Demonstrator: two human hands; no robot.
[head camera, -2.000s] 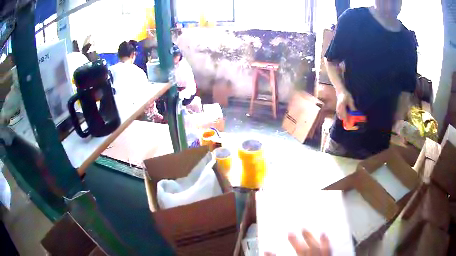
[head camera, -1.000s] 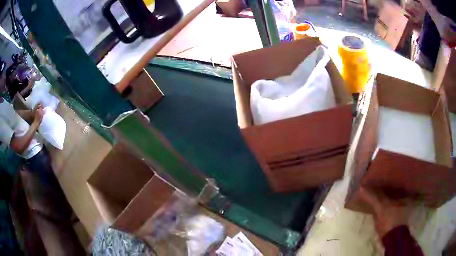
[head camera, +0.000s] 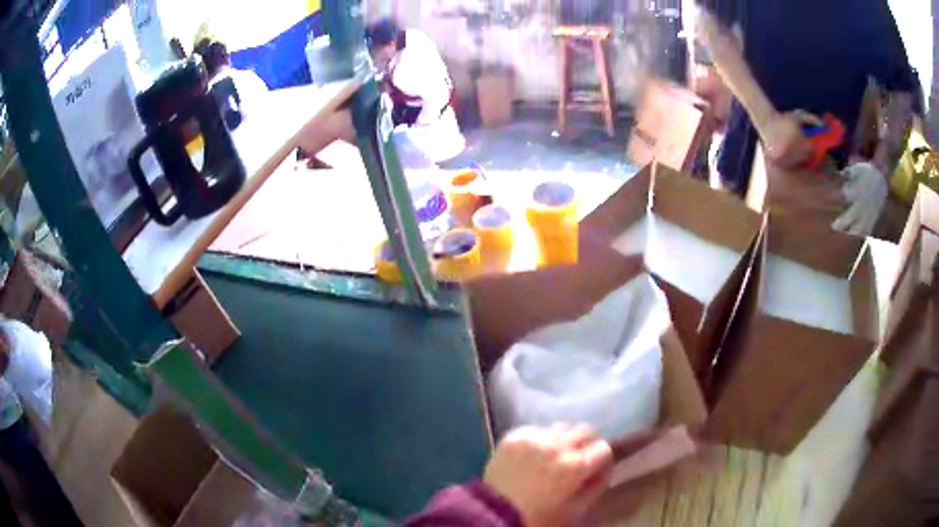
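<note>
An open brown carton (head camera: 566, 309) stands at the right end of the green belt, close in front of me. A white, cloudy bagged product (head camera: 587, 360) fills it, with one corner sticking up. My left hand (head camera: 546, 479), in a maroon sleeve, reaches in from the bottom and grips the carton's near edge, where a blurred flap shows. My right hand is not in view. Two more open cartons stand right behind and beside it. Each has a flat white pad inside: the middle pad (head camera: 685, 257) and the right pad (head camera: 808, 291).
Green conveyor belt (head camera: 350, 401) lies left, behind a green post (head camera: 396, 206). Yellow-orange tape rolls (head camera: 554, 221) stand behind the carton. A black jug (head camera: 190, 144) is on the shelf. An open carton (head camera: 170, 468) sits lower left. A co-worker (head camera: 813, 62) at right holds an orange-blue dispenser (head camera: 824, 139).
The view has swung back up and left since one second ago. The bag-filled carton now stands against the pad-filled cartons. My right hand has left view; my left hand is on the bag-filled carton.
</note>
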